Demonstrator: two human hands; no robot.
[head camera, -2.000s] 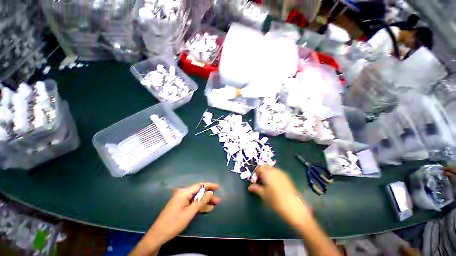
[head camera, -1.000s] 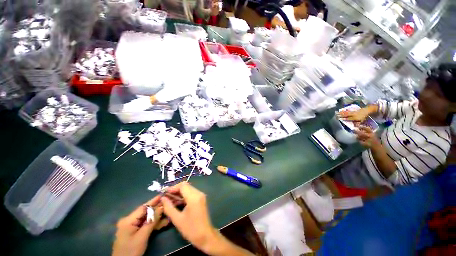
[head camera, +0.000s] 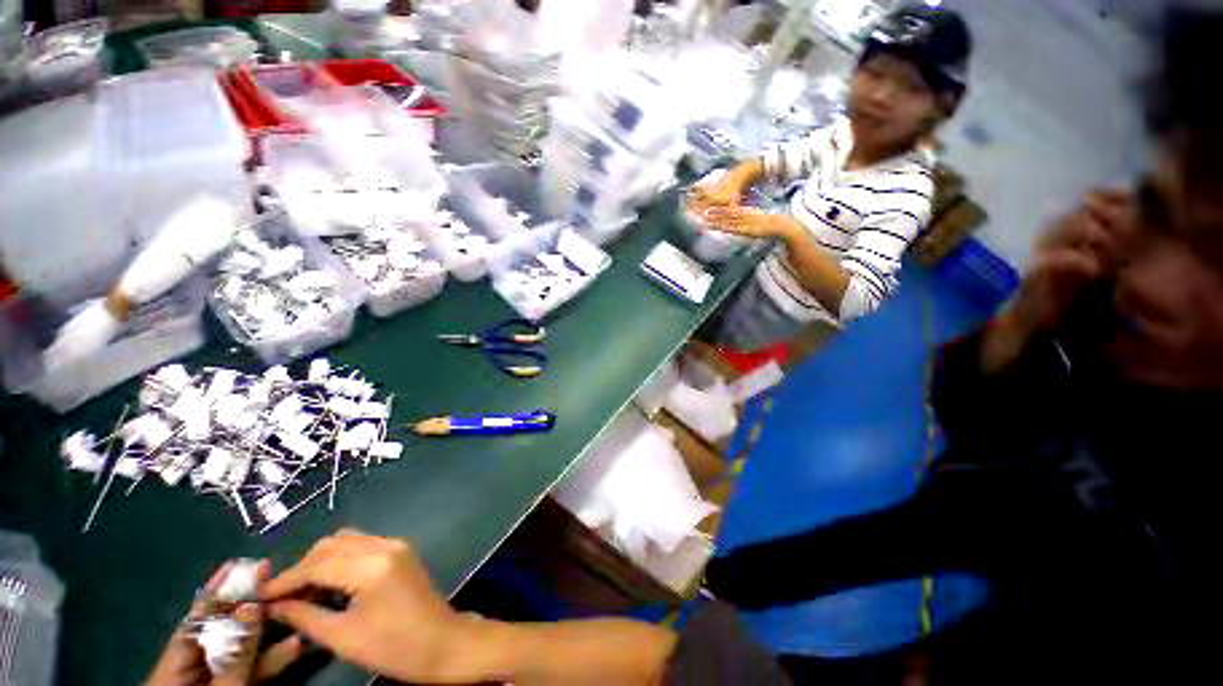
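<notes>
My left hand (head camera: 215, 641), cut off by the lower edge, holds several white-headed pin parts (head camera: 223, 638) in a small bunch. My right hand (head camera: 356, 603) is against it, its thumb and fingertips pinching dark thin stems beside the white heads. The loose pile (head camera: 242, 426) of white heads and stems lies on the green bench just beyond my hands. The finished-parts box (head camera: 40, 619) shows only partly at the lower left edge.
A blue knife-like tool (head camera: 486, 424) and dark-handled nippers (head camera: 507, 346) lie right of the pile. Clear supply tubs (head camera: 284, 288) stand behind. One person (head camera: 858, 188) works at the bench's far end; another in dark clothes (head camera: 1073, 509) is close at right.
The view has swung right, so the bench things sit further left. My right hand has come from the pile to my left hand. The dark-clothed person has come into view.
</notes>
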